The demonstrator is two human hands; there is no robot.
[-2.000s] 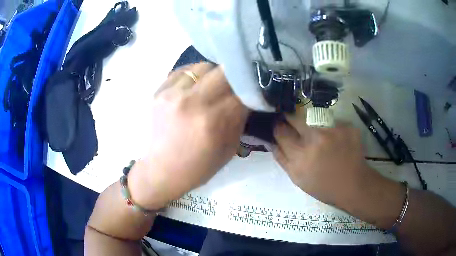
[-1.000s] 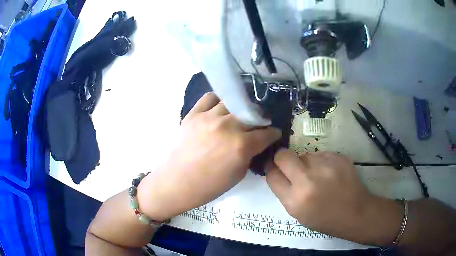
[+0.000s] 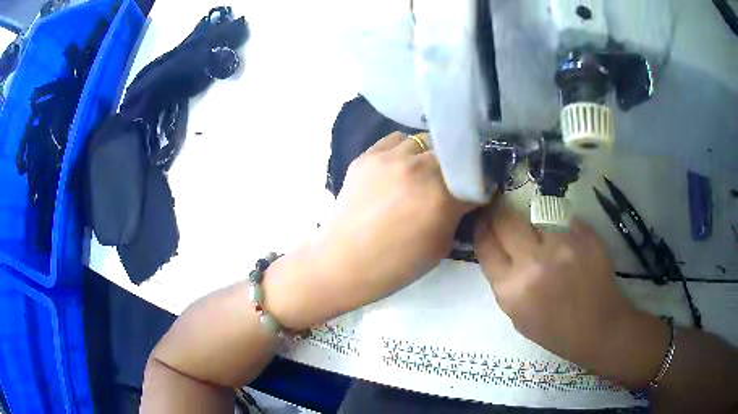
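Observation:
A black fabric panel (image 3: 360,133) lies flat under the sewing machine head (image 3: 457,97), partly covered by my left hand. My left hand (image 3: 396,214), with a ring and a bead bracelet, presses on the panel beside the pale curved guard; its fingertips are hidden behind the guard. My right hand (image 3: 550,271) holds the near edge of the black piece between thumb and fingers, just below the needle area. A short dark strip (image 3: 464,234) shows between the hands. The presser foot and needle are hidden.
Stacked black panels (image 3: 117,182) and looped zipper strips (image 3: 166,133) lie at left beside a blue bin (image 3: 77,154) of black strips. Cream tension knobs (image 3: 587,125) hang above my right hand. Black snips (image 3: 635,234) and a blue-purple handle (image 3: 700,206) lie at right. A ruler scale (image 3: 485,368) runs along the front edge.
The whole view has shifted, so things appear further right. The black piece has turned under the head, with more panel showing beyond my left hand and less between my hands.

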